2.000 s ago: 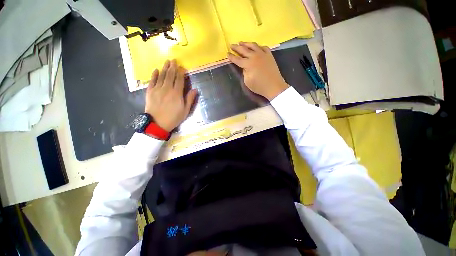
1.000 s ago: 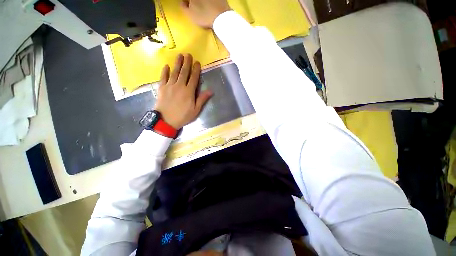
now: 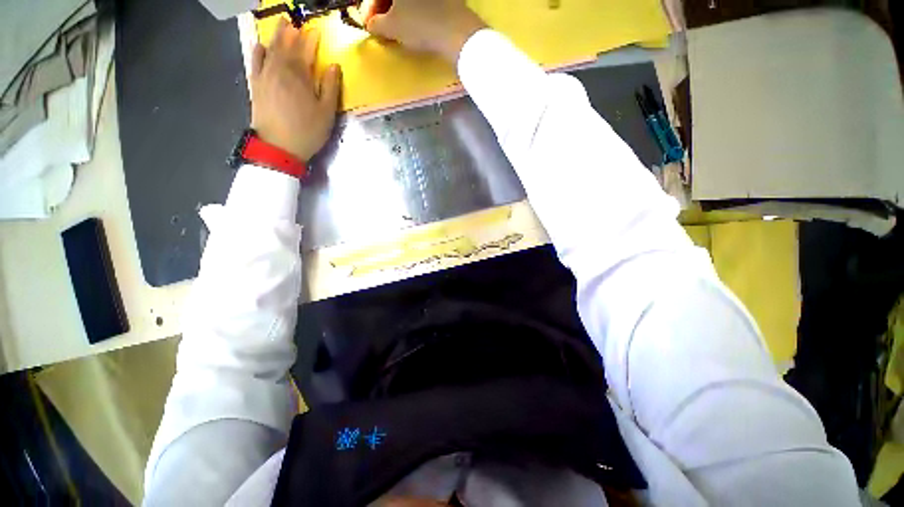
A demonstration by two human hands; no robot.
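Note:
A yellow panel lies at the top of the view under the sewing machine head, of which only the lower parts show. My left hand lies palm down on the panel's left part, fingers slightly apart, just below the needle area. My right hand is at the top edge beside the needle area, with its fingers bent together. Its fingertips are close to the lit presser foot, and I cannot tell whether they hold anything.
A shiny metal plate lies in front of the panel. Thread snips lie at the right. White-backed sheets are stacked far right. A black smartphone lies left, below loose grey-white sheets. Yellow panels hang at the right.
My left hand has moved up and left, close to the needle area. My right hand has left the panel's front edge and reached up to the presser foot. The machine head sits higher in view.

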